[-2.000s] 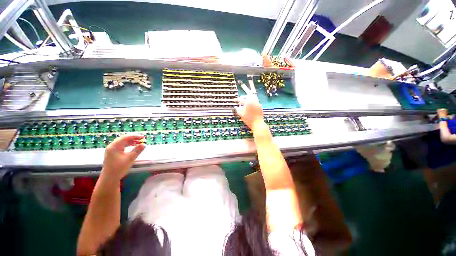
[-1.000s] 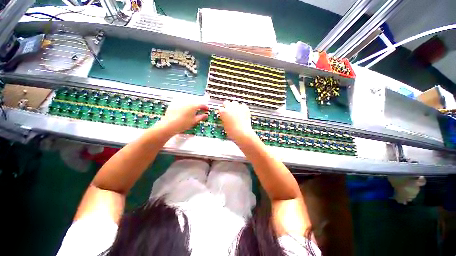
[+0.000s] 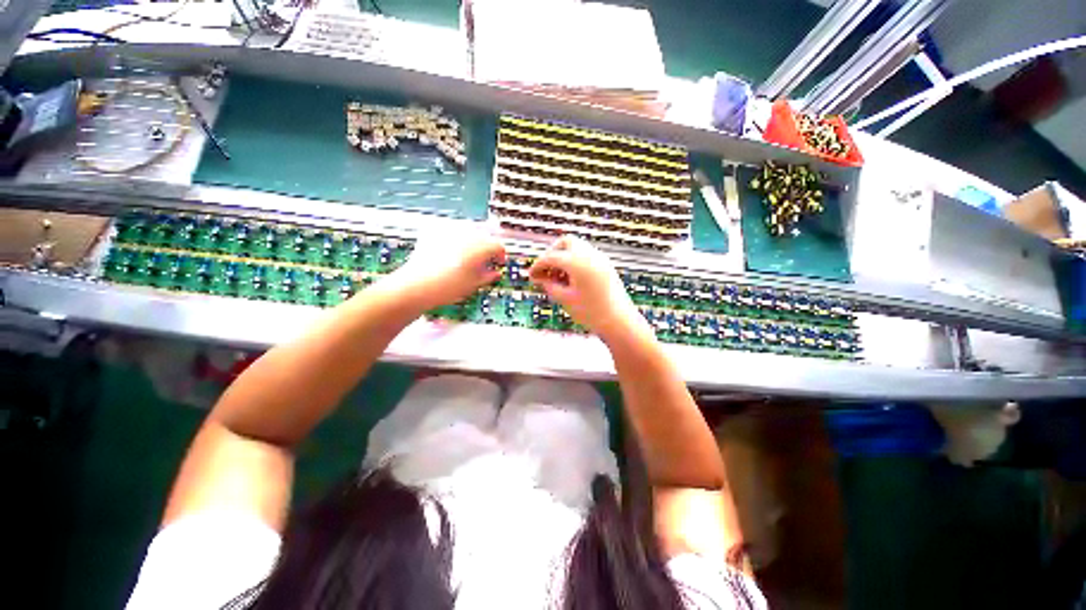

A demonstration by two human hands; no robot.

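Long green circuit board panels (image 3: 250, 259) lie in two rows in the near track, dotted with blue and dark parts. My left hand (image 3: 462, 269) is over the middle of the boards with its fingertips bunched together. My right hand (image 3: 575, 281) is just to its right, above the same boards, with its fingers curled. The fingertips are small and blurred, so I cannot tell whether either hand holds a part. Behind my hands, yellow-and-black blocks (image 3: 592, 179) stand in straight striped rows.
Tan components (image 3: 405, 129) cluster on the green mat at the left. Loose yellow-and-black parts (image 3: 786, 197) are piled at the right beside pale strips (image 3: 716, 203). A red bin (image 3: 815, 131) and a white sheet stack (image 3: 563, 48) are behind. The silver rail (image 3: 715, 375) runs along the near edge.
Two seconds ago my hands were far apart, the right near the loose pile. They came together over the middle boards; in the last second the right shifted slightly right.
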